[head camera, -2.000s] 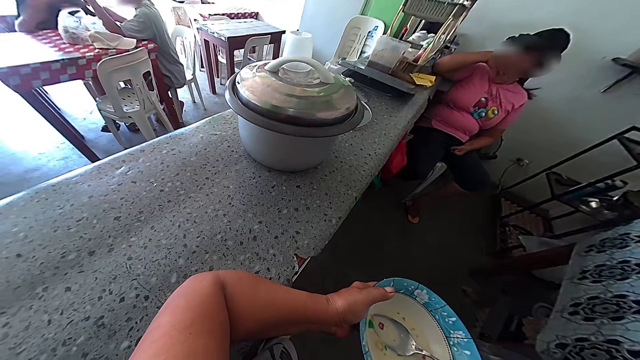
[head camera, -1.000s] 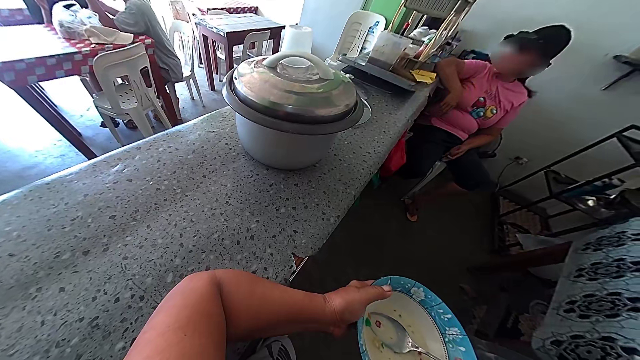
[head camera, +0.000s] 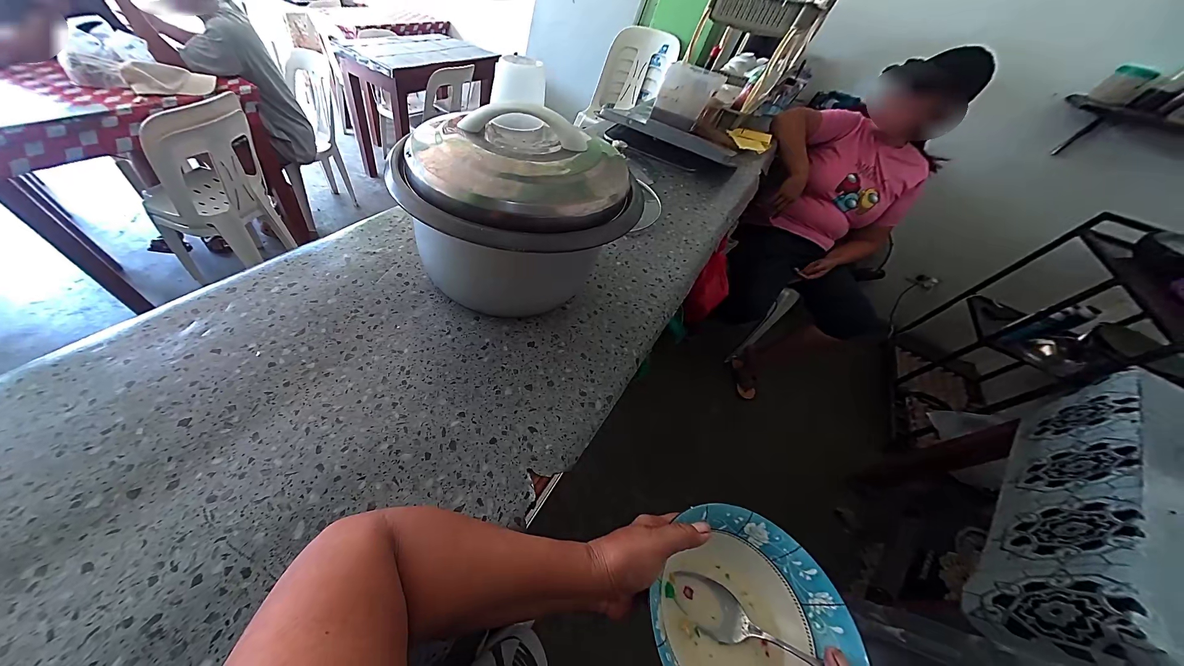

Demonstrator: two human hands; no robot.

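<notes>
My left hand grips the near-left rim of a blue-rimmed bowl, its thumb over the edge. A metal spoon lies in the bowl, among small bits of food on the pale inside. At the bottom edge, a fingertip of my right hand shows at the spoon's handle and the bowl's rim; the rest of that hand is out of view. Up on the speckled stone counter stands a large grey pot with a shiny metal lid on it.
A seated person in a pink shirt is beyond the counter's far end. A black metal rack and a table with a patterned cloth are at right. Plastic chairs and a checked tablecloth lie left, with people seated there.
The seated person's arm at the counter has lowered from the face to the body. My left hand stays on the bowl's rim.
</notes>
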